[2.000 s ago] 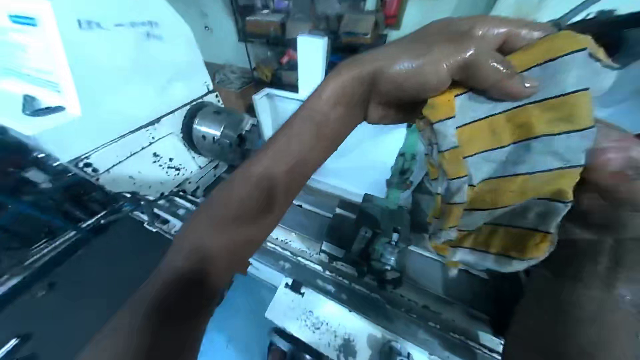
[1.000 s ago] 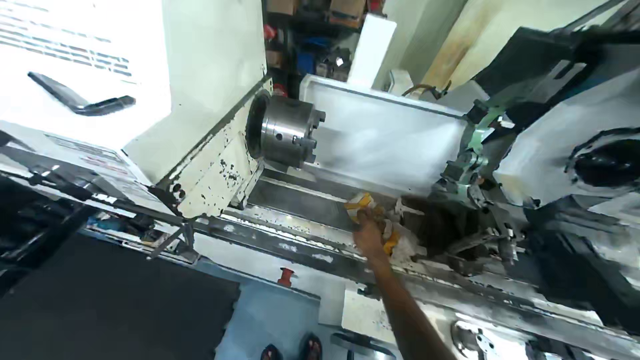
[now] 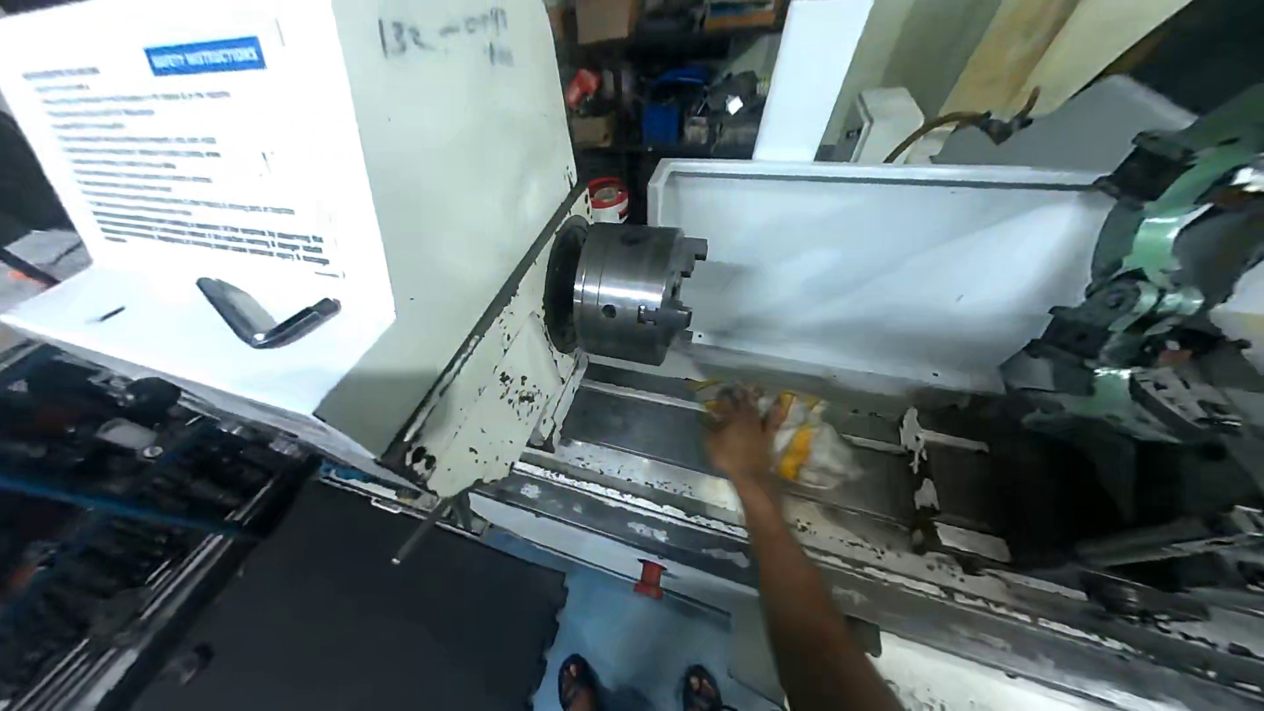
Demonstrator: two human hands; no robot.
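Note:
My right hand (image 3: 741, 434) reaches in from the lower right and presses a yellow and white striped cloth (image 3: 805, 444) down on the bed ways of a metal lathe (image 3: 632, 430). The cloth is bunched under the fingers and spreads out to their right. The fingertips are blurred and partly hidden in its folds. Up and to the left of this hand is the lathe's steel jaw chuck (image 3: 632, 293), apart from the hand. My left hand is not in view.
On the white headstock cover lies a black L-shaped wrench (image 3: 267, 321). A green steady rest or similar casting (image 3: 1136, 286) stands to the right. The white splash guard (image 3: 889, 276) runs behind the bed. A rod (image 3: 420, 528) sticks out below the headstock.
Two seconds ago the cloth was held up close to the camera; since then it has come down onto the lathe bed, under my right hand. The left arm has left the view, which has shifted widely.

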